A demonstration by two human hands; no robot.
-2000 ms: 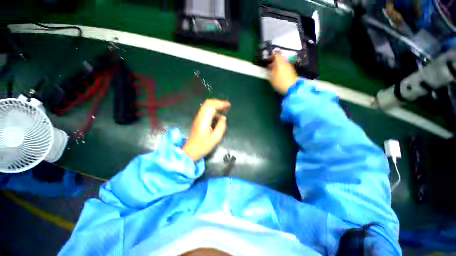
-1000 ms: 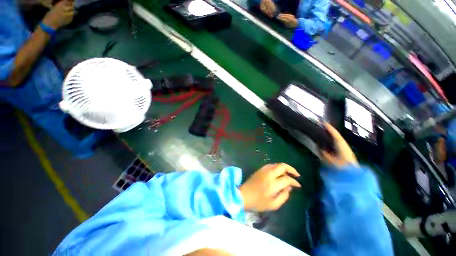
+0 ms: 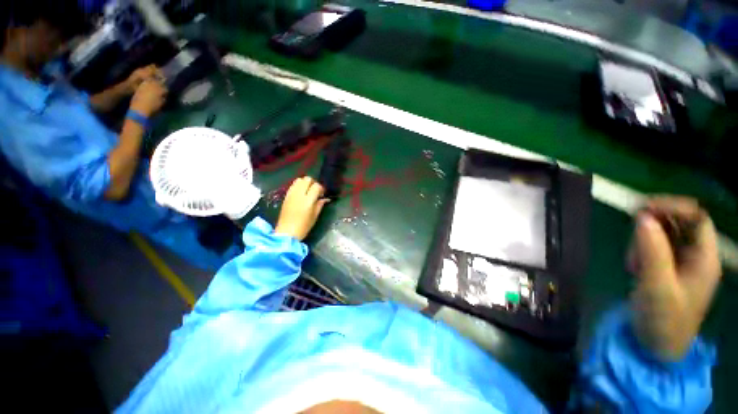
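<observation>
An open tablet with a dark frame, a silver-white panel and an exposed board with a green spot lies on the green bench in front of me, over the white rail's near side. My left hand is at the near edge of the black holders among red lead wires; its fingertips are bent, and whether they grip anything is unclear. My right hand is raised to the right of the tablet, apart from it, blurred, with fingers curled; a dark patch shows between them, and I cannot tell if it holds something.
A white desk fan stands on the left. Another worker in a blue smock works beyond it. Two more devices lie on the green conveyor, one at the upper left and one at the upper right. A white edge rail divides bench and conveyor.
The tablet has come from the rail onto the bench, and my right hand has let go of it and moved right. My left hand has moved left to the black holders. The view has shifted.
</observation>
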